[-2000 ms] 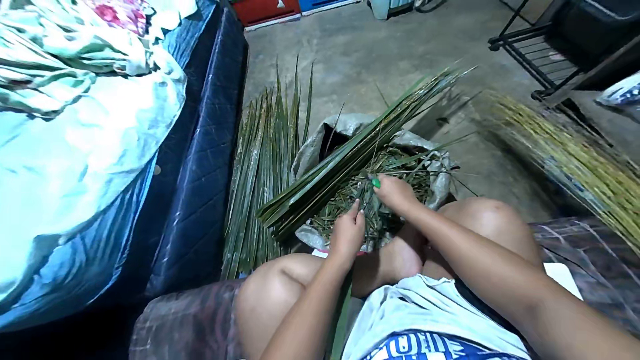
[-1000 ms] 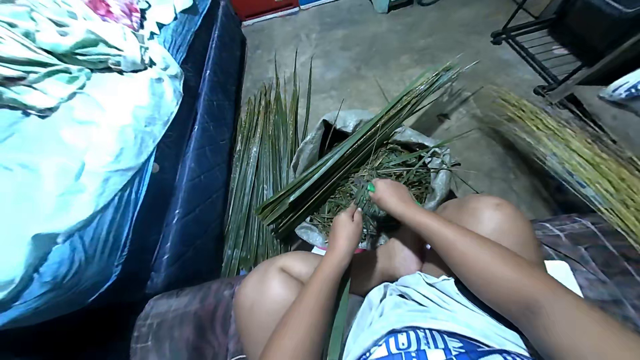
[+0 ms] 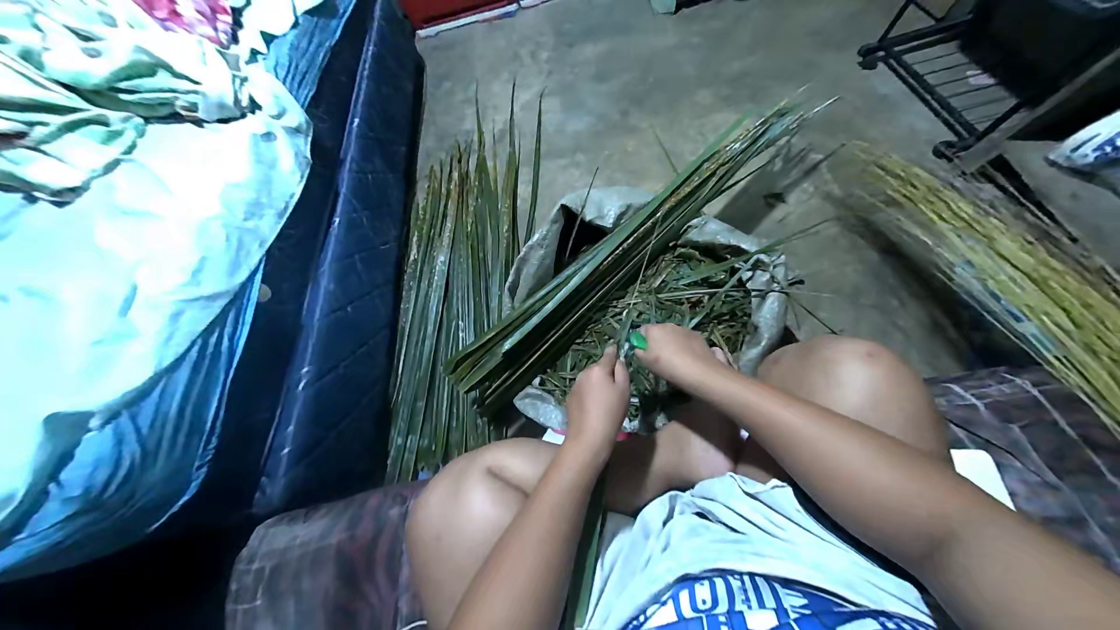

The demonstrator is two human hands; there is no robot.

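Over an open woven sack [image 3: 766,324] filled with leaf scraps [image 3: 700,297], my two hands nearly meet. My left hand [image 3: 600,394] is closed on a green palm leaf strip [image 3: 588,547], whose length runs down under the forearm to my lap. Just right of it, my right hand [image 3: 669,352] is closed near the strip's upper part, with something green at its thumb; whether that is a tool or part of the leaf I cannot tell. A bundle of long palm leaves [image 3: 604,262] lies slantwise across the sack, beyond my hands.
More palm leaves [image 3: 455,306] lie left of the sack, beside a blue mattress [image 3: 332,262] with a light blue sheet [image 3: 157,289]. A bundle of thin yellow-green midribs [image 3: 1006,254] rests at the right. A black metal rack [image 3: 954,83] stands on the concrete floor [image 3: 612,79].
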